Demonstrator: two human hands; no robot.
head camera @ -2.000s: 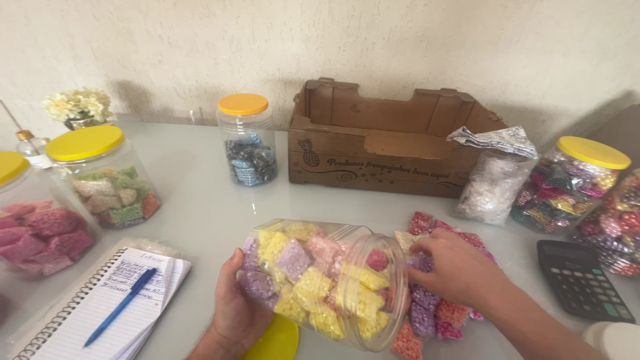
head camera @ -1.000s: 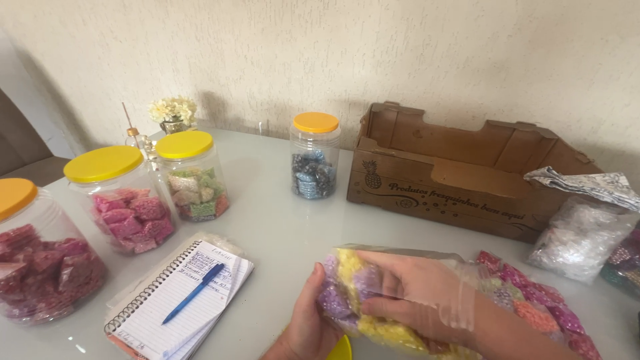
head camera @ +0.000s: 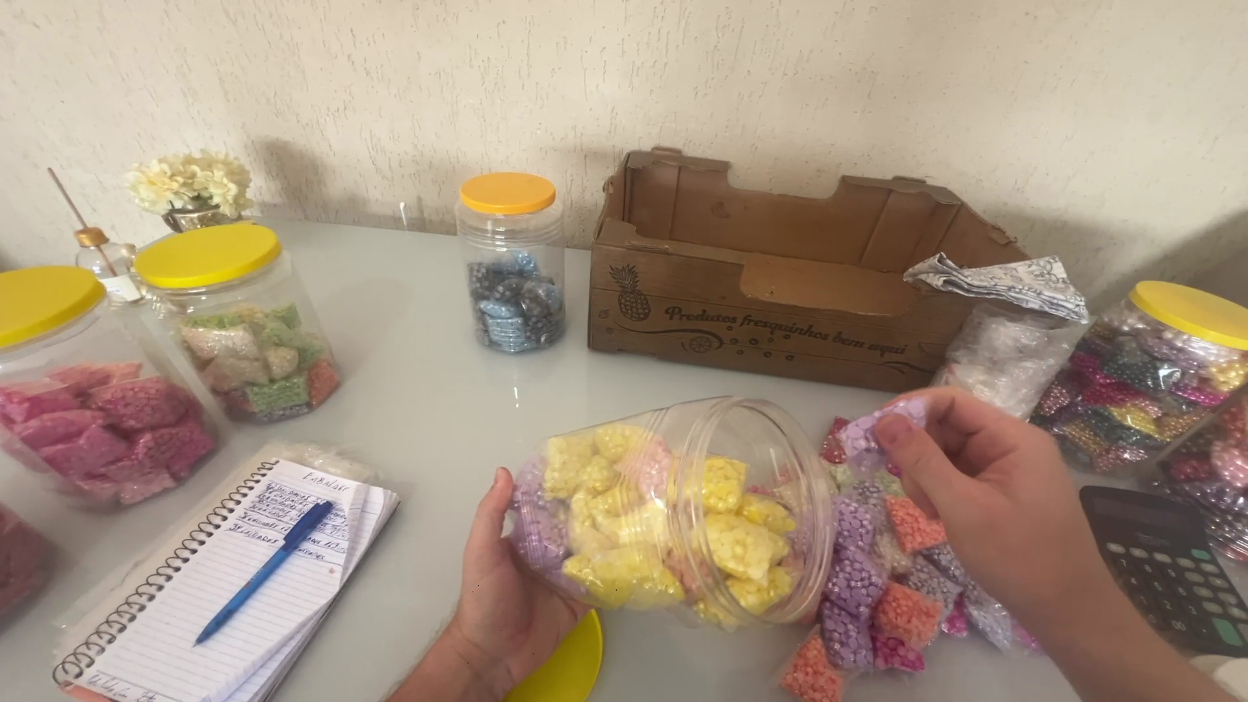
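My left hand [head camera: 522,595] grips the base of a clear plastic jar [head camera: 682,507], which lies tilted on its side with its open mouth facing right. Small bags of yellow, lilac and pink beads fill much of it. Just right of the mouth, my right hand [head camera: 960,458] pinches a small bag of lilac beads [head camera: 868,429] between thumb and fingers. Under that hand a heap of bead bags [head camera: 877,595], purple, coral and magenta, lies on the table. A yellow lid [head camera: 570,663] lies partly hidden beneath my left hand and the jar.
Lidded jars of beads stand left [head camera: 249,341], at the back [head camera: 512,283] and right [head camera: 1150,380]. A cardboard box [head camera: 760,312] sits against the wall, a plastic bag [head camera: 1009,361] at its right corner. A spiral notebook [head camera: 234,575] with a blue pen [head camera: 263,575] lies left, a calculator [head camera: 1155,565] right.
A second ago my right hand was inside the jar; now it is outside, to the right of the mouth, with a lilac bag. My left hand still holds the jar.
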